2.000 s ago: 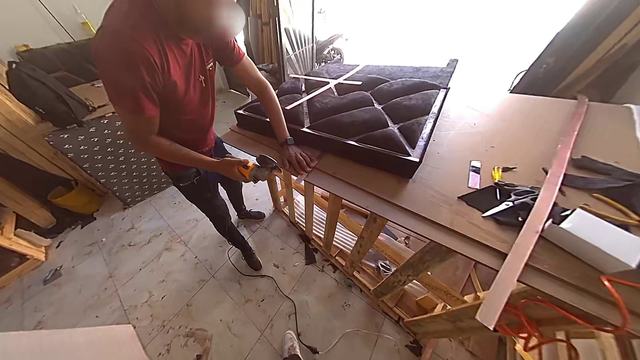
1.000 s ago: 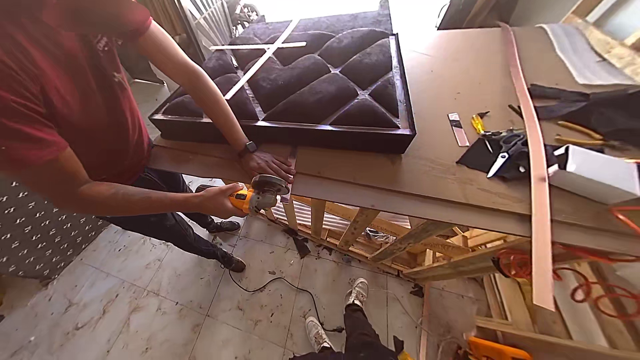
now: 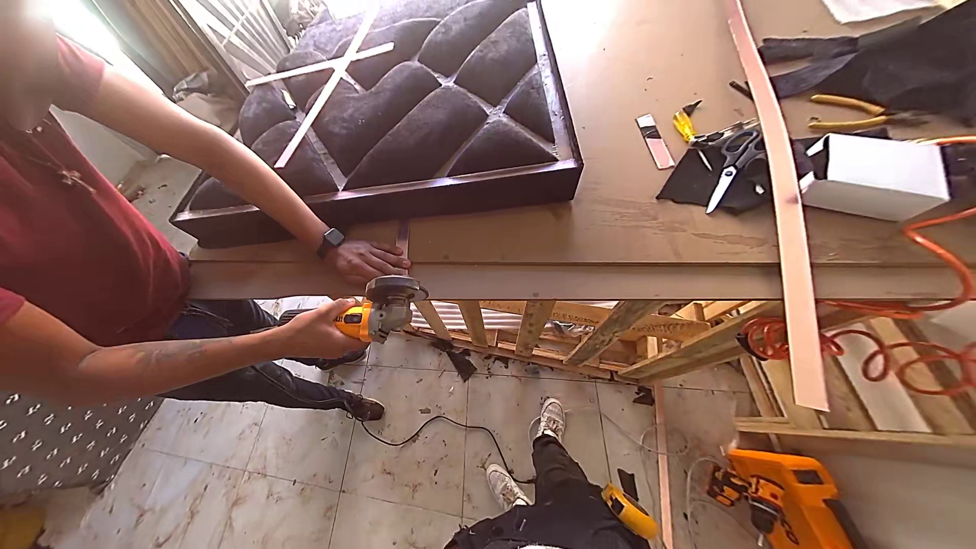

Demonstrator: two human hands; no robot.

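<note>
Neither my left hand nor my right hand is in view. A co-worker in a red shirt (image 3: 99, 206) stands at the left of the table. One of that person's hands grips a yellow angle grinder (image 3: 374, 316), its disc beside the table's edge. The person's other hand (image 3: 368, 259) presses flat on the table near a narrow strip (image 3: 402, 236). Behind that hand lies a dark tufted panel (image 3: 427, 114) in a black frame, with crossed pale strips (image 3: 335, 76) on it.
Scissors (image 3: 736, 164), yellow-handled pliers (image 3: 846, 110) and a white box (image 3: 877, 175) lie on the table (image 3: 610, 229). A long pale strip (image 3: 785, 198) overhangs its edge. An orange hose (image 3: 930, 374) coils at right. An orange power tool (image 3: 793, 496) and a black cord (image 3: 435, 419) are lower down.
The view has moved closer to the table and the co-worker. The co-worker's grinder has stayed near the table's edge, with the other hand still flat on the table.
</note>
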